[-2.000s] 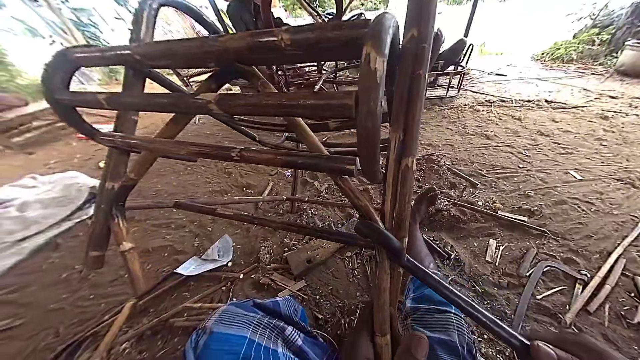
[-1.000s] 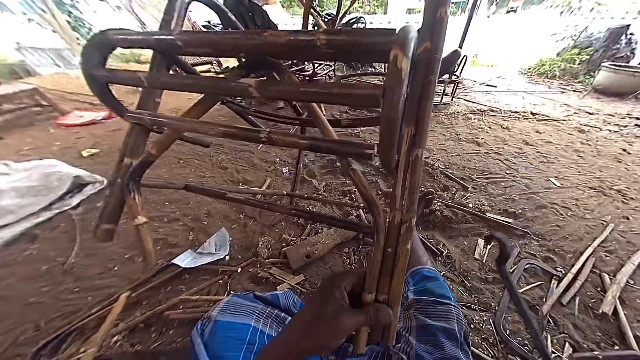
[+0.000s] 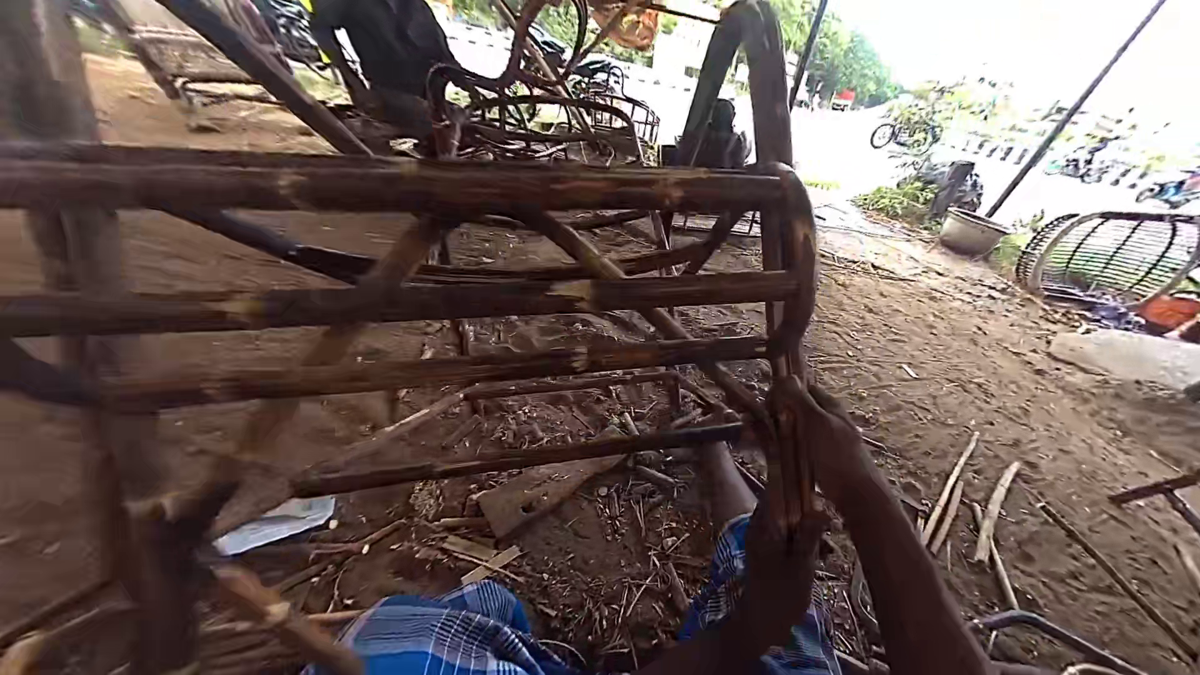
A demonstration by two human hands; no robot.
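Note:
A chair-like frame of dark, scorched cane poles (image 3: 469, 187) fills the left and middle of the view, with several horizontal bars running to a bent upright at its right end. Low on that upright, my left hand (image 3: 787, 553) is closed around the poles. My right hand (image 3: 825, 431) wraps the same upright a little higher, its fingers partly hidden behind the cane. The bent dark bar (image 3: 1059, 633) lies on the ground at the lower right, apart from both hands.
Under the frame lie a flat wooden board (image 3: 544, 492), a whitish sheet (image 3: 277, 525) and cane scraps. Cut sticks (image 3: 996, 511) are on the soil at right. Farther back stand a basin (image 3: 973, 232), a woven cane piece (image 3: 1111, 253) and more cane frames.
The right hand held the dark bent bar against the frame two seconds ago; the bar now lies on the ground and that hand is on the upright. The cane frame has turned.

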